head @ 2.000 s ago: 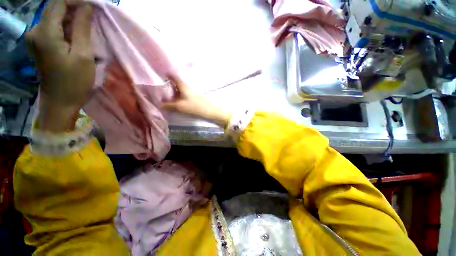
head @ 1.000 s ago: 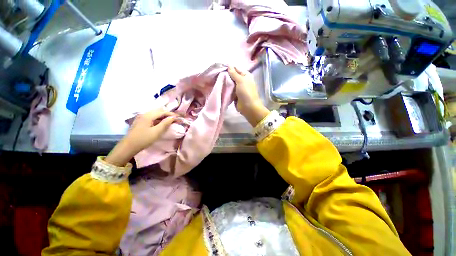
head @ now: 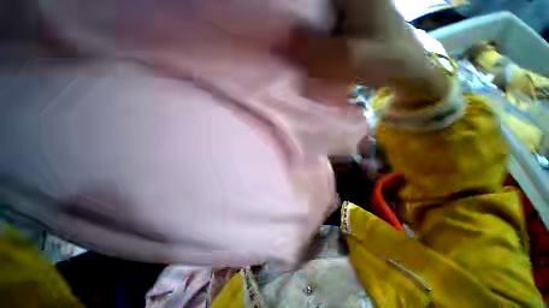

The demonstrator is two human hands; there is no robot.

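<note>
A large pink fabric piece, blurred by motion, is raised close to the camera and fills the left and middle of the view. My right hand is blurred at the upper middle, at the fabric's right part, and holds it. My left hand is not visible; only a bit of yellow sleeve shows at the lower left. More pink fabric lies on my lap at the bottom. The sewing machine cannot be made out.
A grey-white bin with yellow-tan and bluish cloth stands at the far right. A red curved edge shows below my right forearm. The raised fabric hides most of the table.
The pink piece has come up from the table towards the camera and spread out. My right hand has risen with it. The view has swung right, bringing in the bin; my left hand has gone from sight.
</note>
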